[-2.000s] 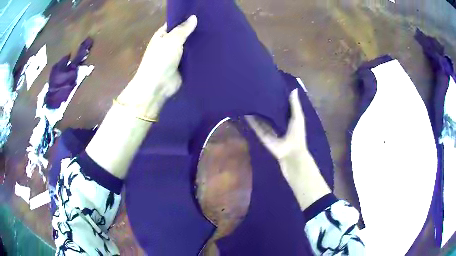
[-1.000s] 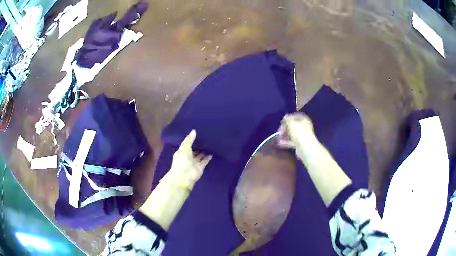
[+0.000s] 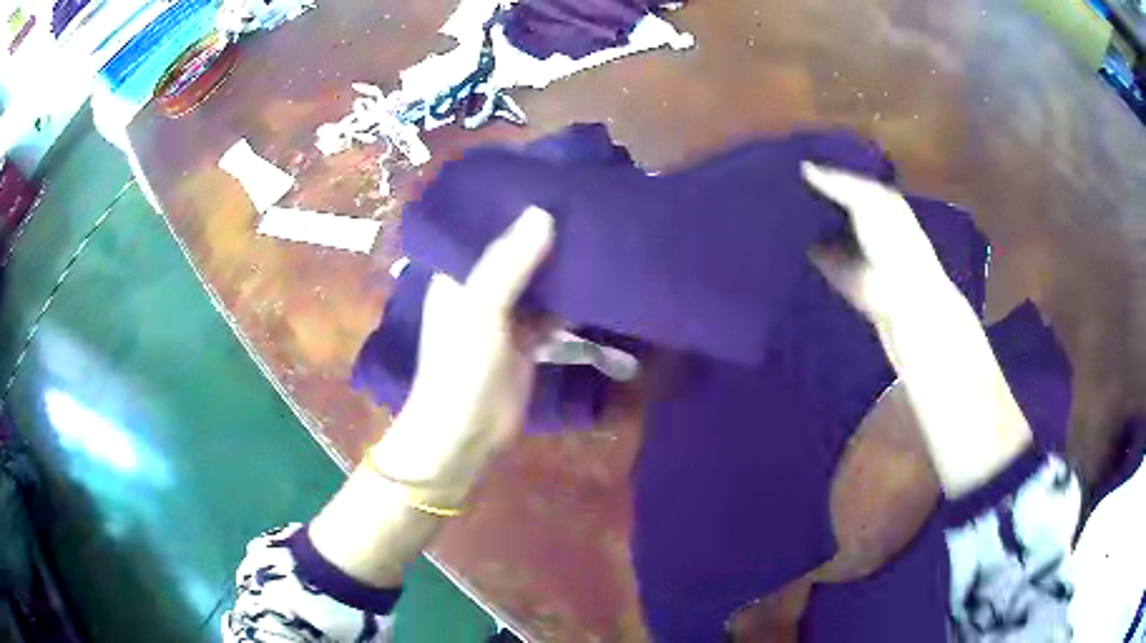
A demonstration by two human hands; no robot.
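A dark purple panel [image 3: 654,251] is lifted and spread between my hands, blurred by motion. My left hand [image 3: 484,314] grips its left end, thumb on top. My right hand [image 3: 867,245] is at its right part, thumb and fingers apart; whether it grips the fabric is unclear. More purple panels [image 3: 729,490] lie below on the brown table, curving around a bare oval. A tied purple bundle [image 3: 400,339] lies under the lifted panel, mostly hidden, with a pale strip [image 3: 588,354] showing.
Two white paper pieces [image 3: 319,229] lie near the left table edge. Tangled pale strips [image 3: 377,122], dark scissors [image 3: 471,91] and a small purple pile [image 3: 578,23] lie beyond. A red-brown round tin [image 3: 195,73] is upper left. White shapes [image 3: 1112,553] lie at lower right. Green floor shows left.
The view has swung left. The upper panel has been lifted off the spread panels and moved left over the tied bundle, with my left hand now gripping it.
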